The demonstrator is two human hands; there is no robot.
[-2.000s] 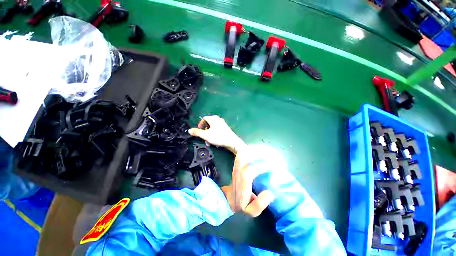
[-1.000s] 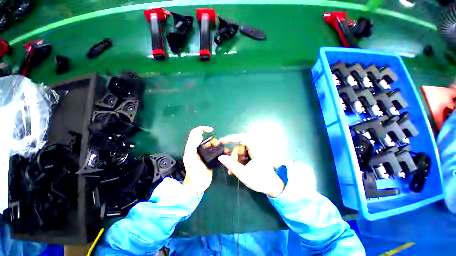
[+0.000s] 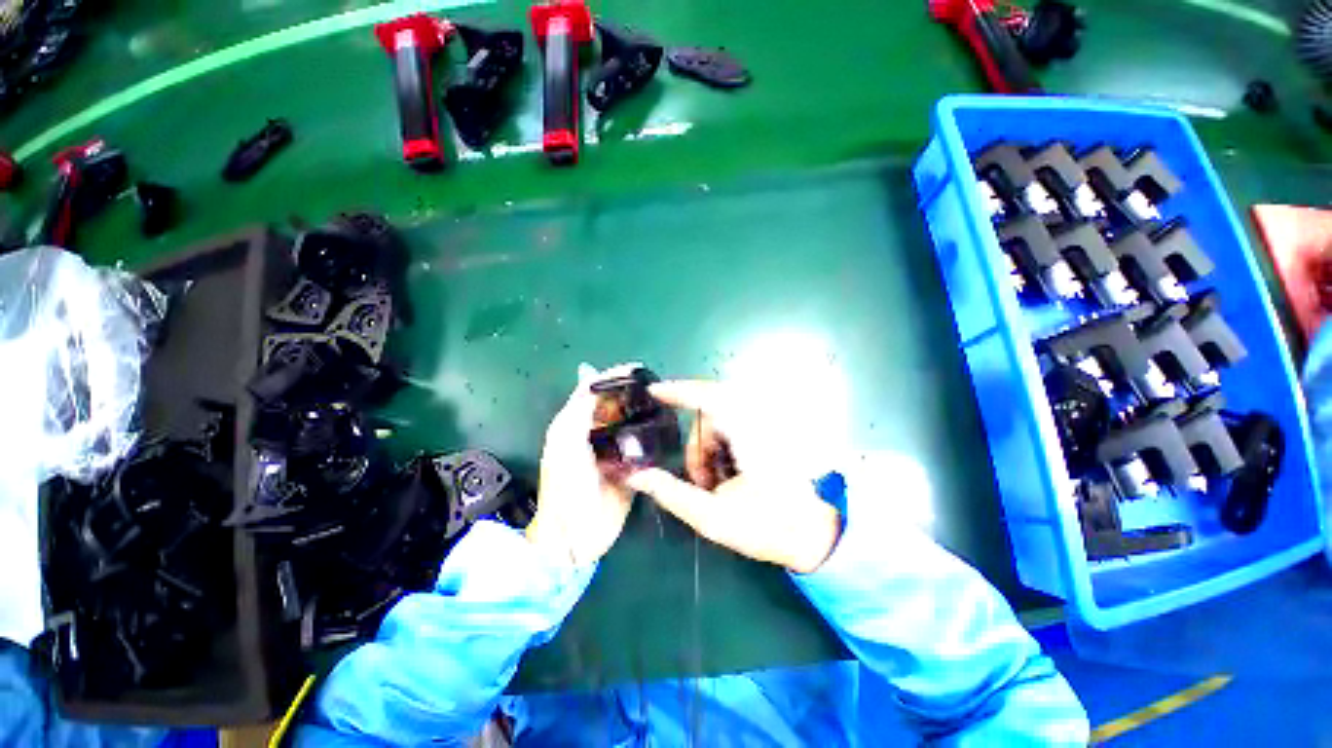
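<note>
A small black plastic housing [image 3: 638, 439] is held up between my two hands over the middle of the green work surface. My left hand [image 3: 573, 475] grips its left side. My right hand [image 3: 730, 512] holds its right side, with the thumb low on the part and the fingers curled behind. A dark brownish patch shows inside my right fingers; I cannot tell what it is. Loose triangular black flange pieces [image 3: 475, 479] lie in a dark pile left of my hands.
A black tray [image 3: 251, 482] with tangled black parts and a clear plastic bag [image 3: 73, 351] is at left. A blue crate [image 3: 993, 380] with rows of grey-black parts is at right. Red-and-black bodies [image 3: 561, 88] lie beyond. A person's sleeve [image 3: 1319, 373] shows at the right edge.
Two seconds ago my right hand was at the black pile; then both hands came together on the housing. Since one second ago the housing has turned slightly in my hands. The view has shifted.
</note>
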